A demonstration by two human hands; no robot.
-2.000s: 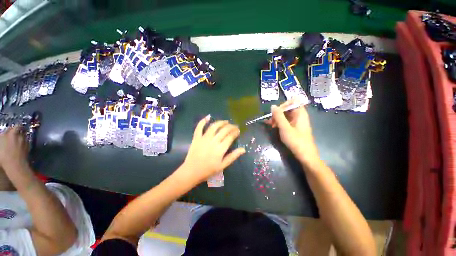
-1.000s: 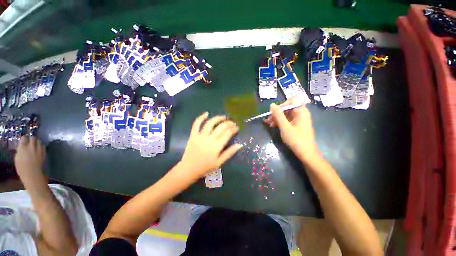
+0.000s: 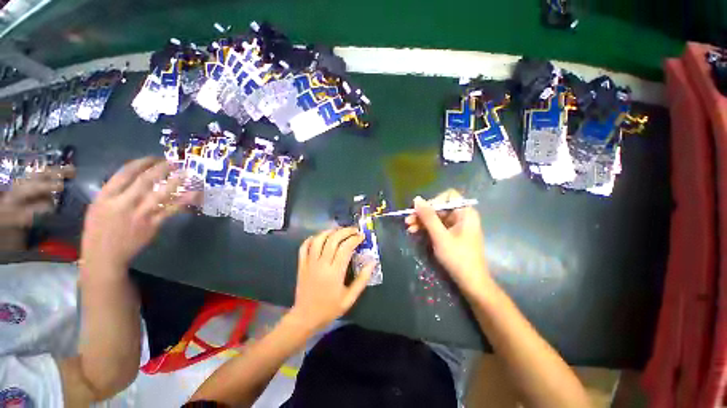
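Observation:
A narrow circuit board [image 3: 369, 251], silver-grey and blue with an orange flex cable at its far end, lies on the dark green bench. My left hand [image 3: 328, 271] holds it flat, fingers at its left side and thumb over its lower part. My right hand [image 3: 450, 235] grips a slim white pointed tool [image 3: 446, 206], perhaps tweezers, its tip at the board's far end by the flex cable. A translucent yellow sheet [image 3: 411, 173] lies beyond the board. Small red and white specks [image 3: 430, 285] lie to the right of the board.
Fanned boards lie at the far left [image 3: 263, 96], nearer left [image 3: 263, 199] and far right [image 3: 546, 135]. A co-worker's hand [image 3: 127, 207] reaches towards the nearer left pile. A red-pink tray [image 3: 692, 199] stands at the right edge. A dark piece [image 3: 558, 13] lies on the green strip beyond.
The view has shifted. The board's blue part and flex end now show beside my left hand, which has moved nearer me. The tool has moved down to the board. The co-worker's hand has reached in.

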